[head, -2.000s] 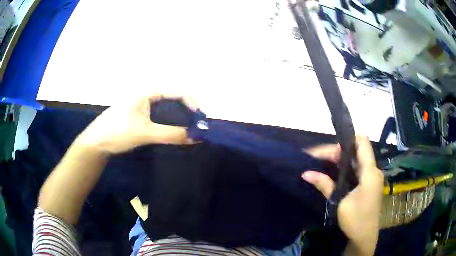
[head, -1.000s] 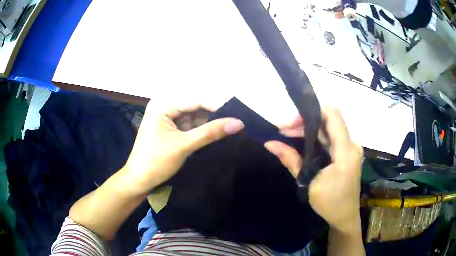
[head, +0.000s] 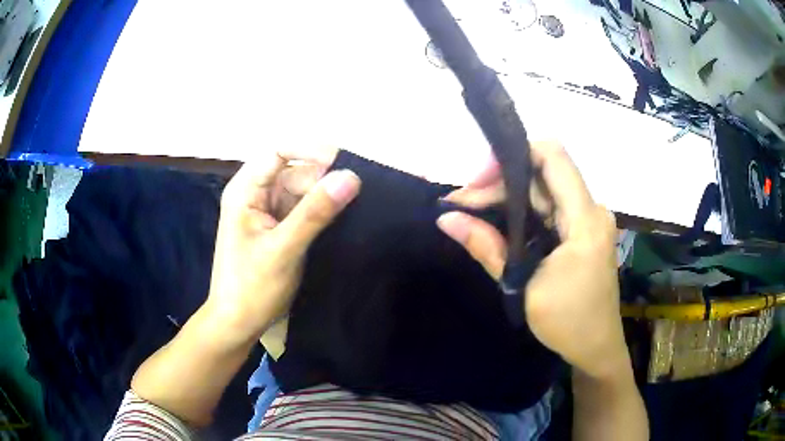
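A dark navy-black cloth panel (head: 387,284) lies over the lap, its top edge raised at the front of the white table. My left hand (head: 275,232) pinches its upper left corner between thumb and fingers. My right hand (head: 551,250) pinches the same top edge further right. A long narrow dark strip (head: 482,95) passes through my right hand and runs up over the white table, out at the picture's top. The strip's lower end hangs by my right palm. A tan label (head: 274,338) shows partly beside my left wrist.
The white table (head: 258,77) has a blue surface (head: 64,86) at left. Dark scraps (head: 663,95) and a black box (head: 747,185) lie at right. A yellow-rimmed basket (head: 706,308) stands below right. More dark cloth (head: 129,276) hangs at left.
My left hand has gone from the small dark piece near the table edge to the panel's upper left corner, and the top edge is now spread between both hands. The strip has shifted left with my right hand.
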